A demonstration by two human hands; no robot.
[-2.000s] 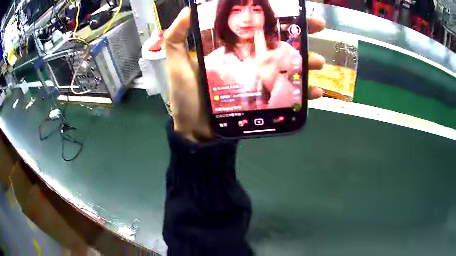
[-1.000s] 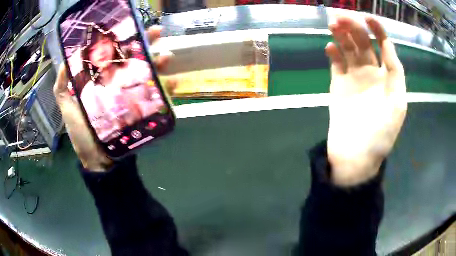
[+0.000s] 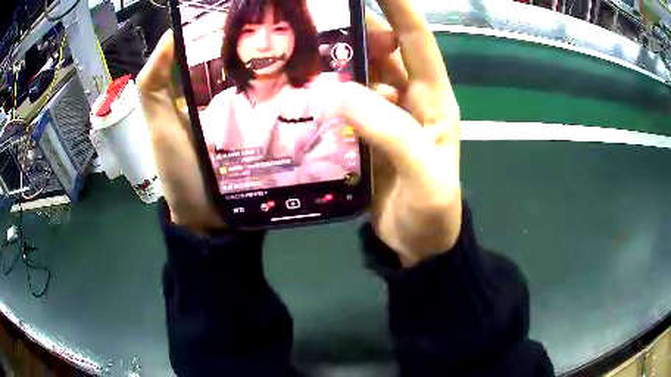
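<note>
A black-edged smartphone (image 3: pixel 279 110) is upright close to the camera, its top cut off by the frame's upper edge. Its lit screen shows a pinkish video of a person, with a row of icons at the bottom. My left hand (image 3: pixel 173 140) holds the phone along its left side; its fingers behind the phone are hidden. My right hand (image 3: pixel 419 147) is at the phone's right side, its thumb reaching over the lower right of the screen. Its other fingers are partly hidden behind the phone.
A white tumbler (image 3: pixel 129 140) with a red lid stands left of my left hand. A grey-blue metal equipment box (image 3: pixel 70 140) and a thin black cable (image 3: pixel 28 261) are at far left. The green belt (image 3: pixel 530 88) with a white rail (image 3: pixel 559 132) runs behind the dark green bench (image 3: pixel 559 243).
My right hand was apart from the phone at right and is now at its right edge, thumb over the screen. The view has shifted; the phone is more upright and the tumbler shows fully.
</note>
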